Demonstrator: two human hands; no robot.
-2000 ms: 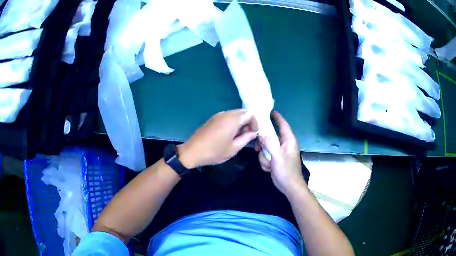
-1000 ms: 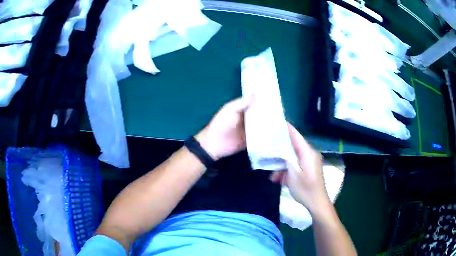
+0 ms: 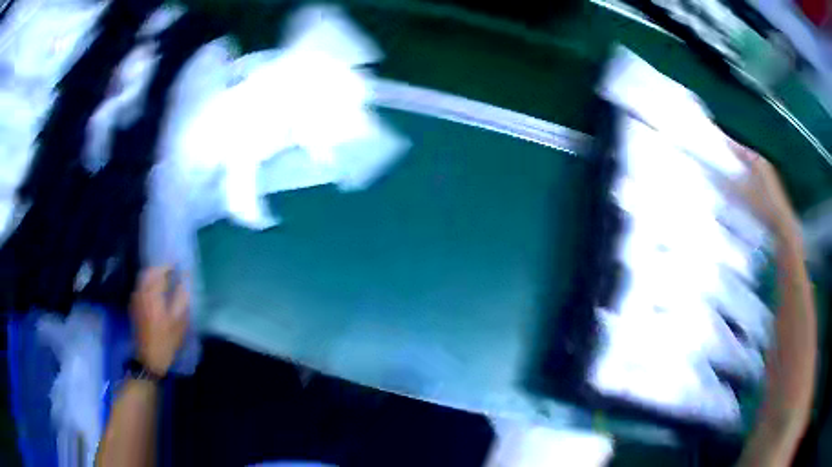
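The picture is blurred. My right hand (image 3: 771,196) is at the far right, holding the outer end of a bagged white part (image 3: 670,114) at the back of the black tray (image 3: 598,228). More bagged parts (image 3: 670,274) lie in a row in that tray. My left hand (image 3: 161,319) is at the left bench edge, over the hanging end of a milky sleeve (image 3: 173,223); blur hides whether its fingers grip it. A pile of loose sleeves (image 3: 274,119) lies at the back left of the bench.
The green bench (image 3: 392,237) lies between the sleeve pile and the right tray, with a pale metal strip (image 3: 483,114) behind. Dark trays (image 3: 64,210) with white bagged parts stand at the left. A blue crate (image 3: 27,383) with sleeves is below them. A pale seat-like shape (image 3: 552,449) shows below the bench edge.
The bagged part has gone from the middle to the back of the right tray with my right hand. My left hand let go of it and moved far left. The view has shifted.
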